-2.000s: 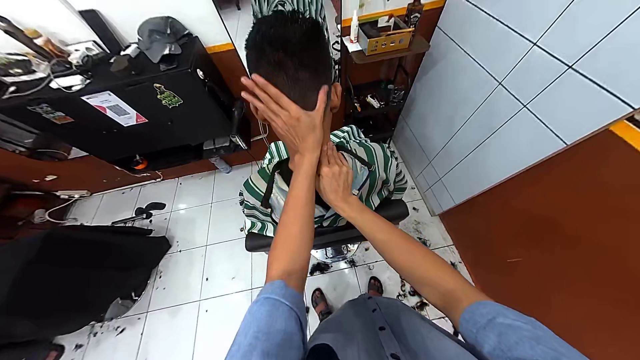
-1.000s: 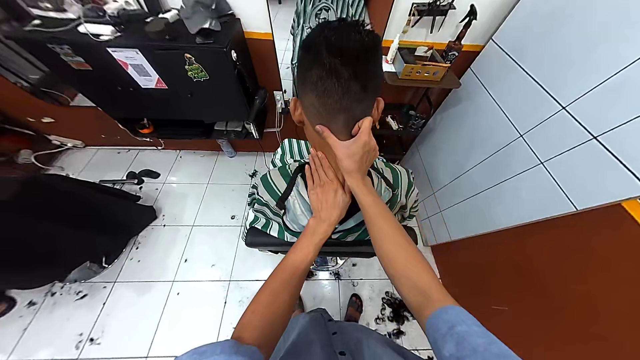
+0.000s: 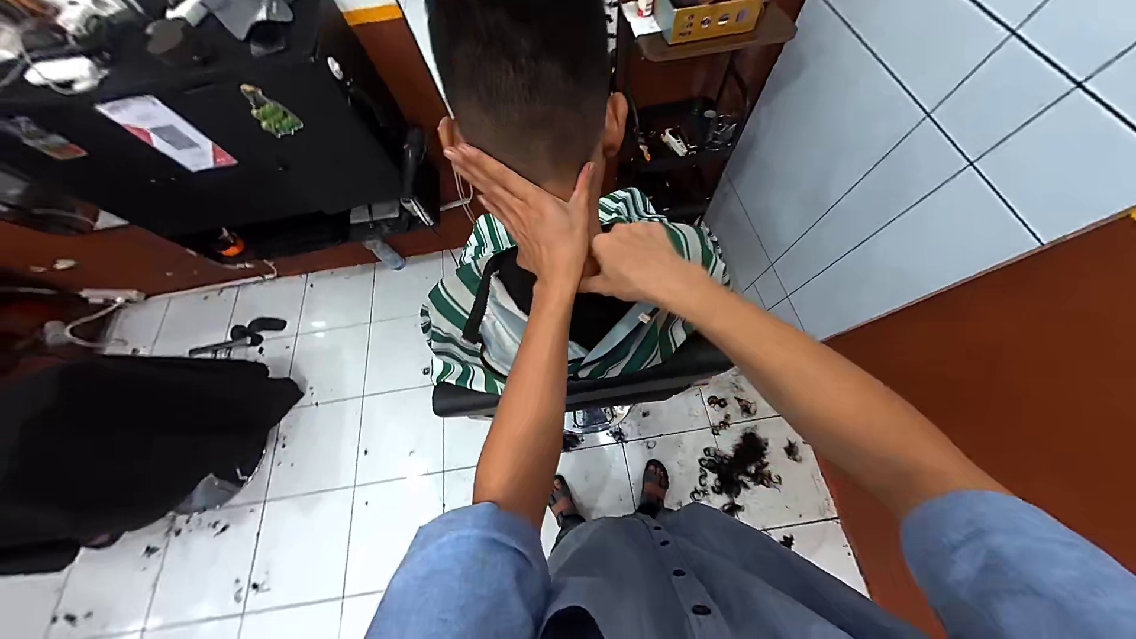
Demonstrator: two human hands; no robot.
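Note:
A person seen from behind, with short dark hair (image 3: 532, 80), sits in a barber chair (image 3: 568, 395) under a green and white striped cape (image 3: 457, 333). Across the back of the neck lies my left hand (image 3: 541, 222), its fingers spread and extended toward the left ear, holding no tool. My right hand (image 3: 635, 262) is curled beside it at the right side of the neck, close to the left wrist; its fingertips are partly hidden, so whether it pinches anything is unclear. A black strap and a pale lining show at the cape's back.
A black cabinet (image 3: 302, 151) with tools and cables on top stands at left. At the upper right, a small shelf (image 3: 719, 40) holds a yellow box (image 3: 710, 19). A tiled wall (image 3: 852, 160) rises at right. Cut hair (image 3: 745, 461) lies on the floor; black cloth (image 3: 115, 444) hangs at lower left.
My left hand, lower on the neck one second ago, now lies across the nape with fingers spread. My right hand has left the nape and is curled at the neck's right side. The view has shifted closer.

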